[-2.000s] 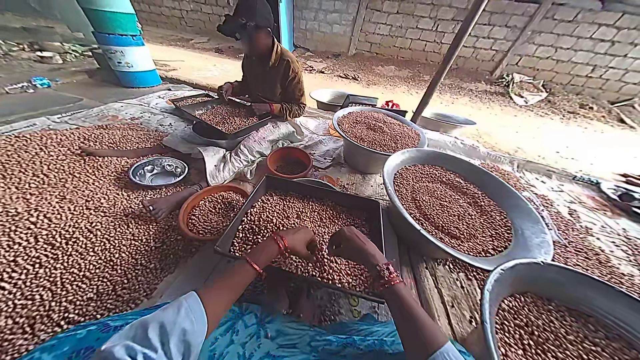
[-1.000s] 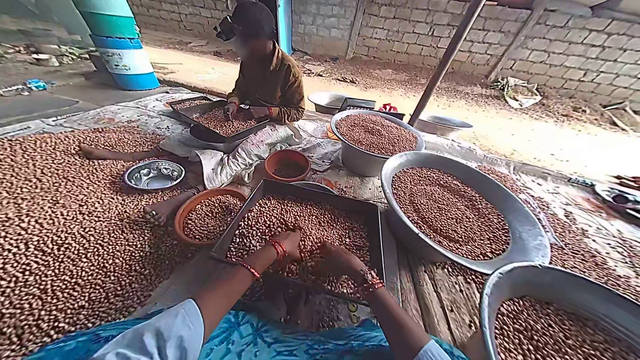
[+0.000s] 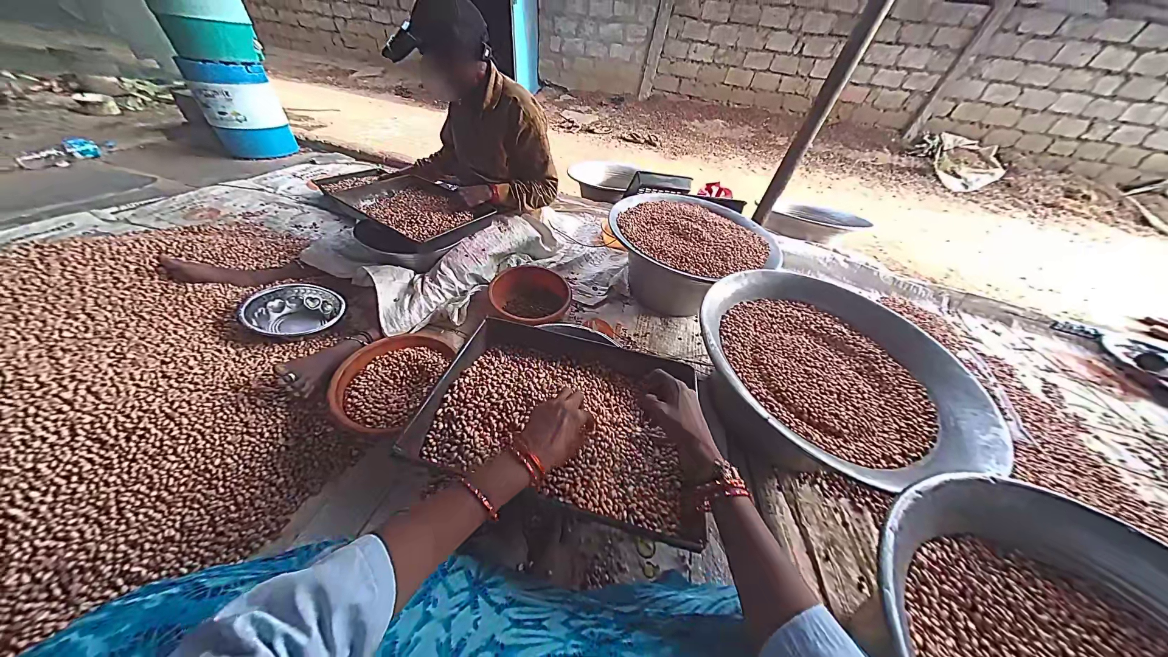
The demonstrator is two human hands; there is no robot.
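A dark rectangular tray (image 3: 421, 436) full of reddish-brown nuts or seeds (image 3: 511, 383) lies in front of me. My left hand (image 3: 557, 429), with red bangles at the wrist, is over the middle of the tray, fingers curled down at the nuts; whether it pinches any is hidden. Near the tray's right edge is my right hand (image 3: 677, 415), its fingers bent downward and their tips partly hidden. An orange-brown bowl (image 3: 339, 388) of the same nuts stands against the tray's left side, and a smaller bowl (image 3: 497, 292) is behind the tray.
Metal basins of nuts (image 3: 981, 438), (image 3: 671, 287) stand at the right and behind. A large heap of nuts (image 3: 137, 411) covers the left. Beyond a patterned metal plate (image 3: 292, 310), a person (image 3: 502, 137) sits with another tray (image 3: 474, 224). A slanted pole (image 3: 821, 109) rises behind.
My hands were close together over the tray two seconds ago; now they are farther apart, with my right hand nearer the tray's right edge.
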